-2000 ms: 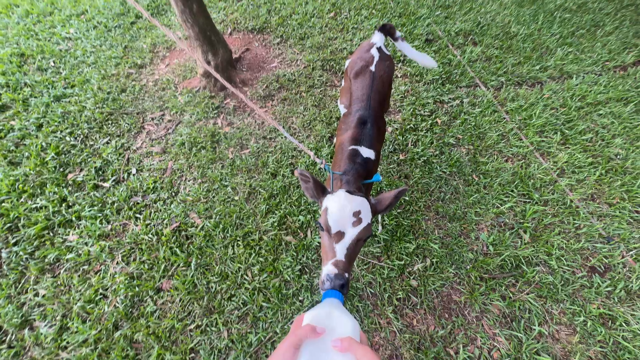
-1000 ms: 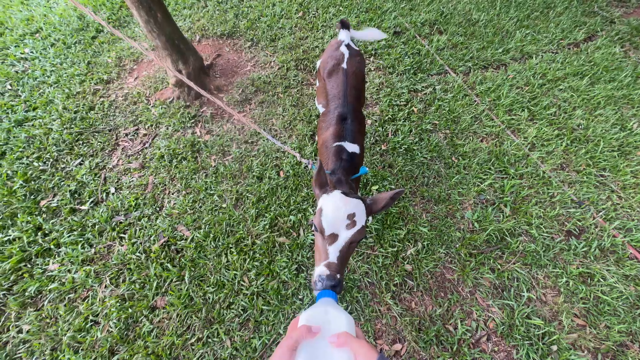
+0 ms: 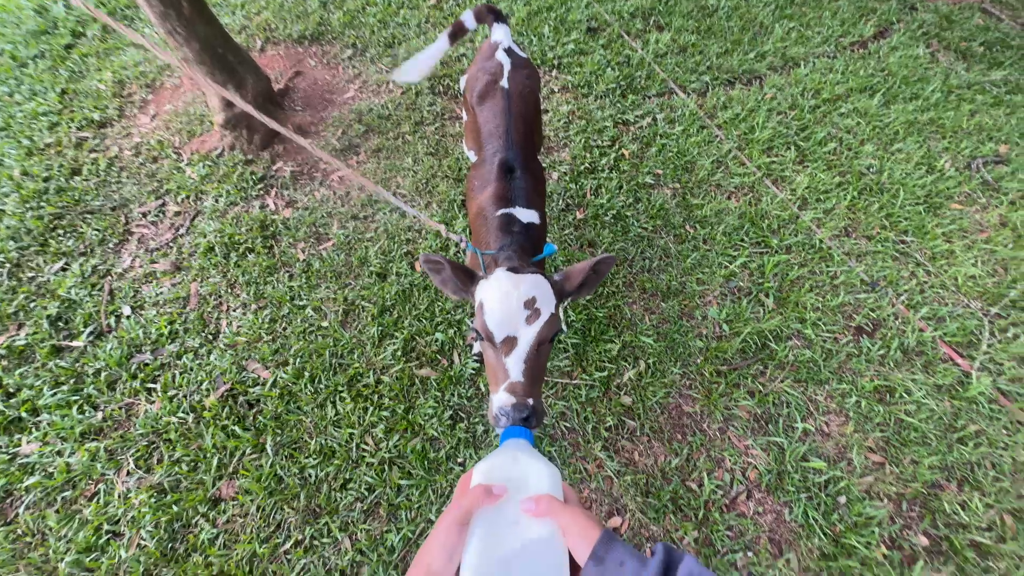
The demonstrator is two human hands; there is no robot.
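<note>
A white plastic milk bottle [image 3: 517, 512] with a blue cap [image 3: 517, 434] is gripped from both sides, my left hand [image 3: 454, 524] around its left side and my right hand [image 3: 568, 520] around its right. Both thumbs lie on its upper face; the other fingers are mostly hidden. The capped end touches the mouth of a brown and white calf [image 3: 512, 320], whose muzzle hides any teat. The calf stands facing me, both ears spread, with a blue cord collar [image 3: 546, 252] around its neck.
A rope [image 3: 320, 160] runs taut from the calf's neck to the upper left, passing in front of a tree trunk [image 3: 216, 64]. Reddish bare soil [image 3: 308, 88] surrounds the trunk. Another thin line [image 3: 744, 160] lies across the grass [image 3: 800, 320] at right.
The calf's tail has swung from the right to the left. Its head, turned a second ago with one ear showing, now faces me with both ears visible. Both hands remain on the bottle.
</note>
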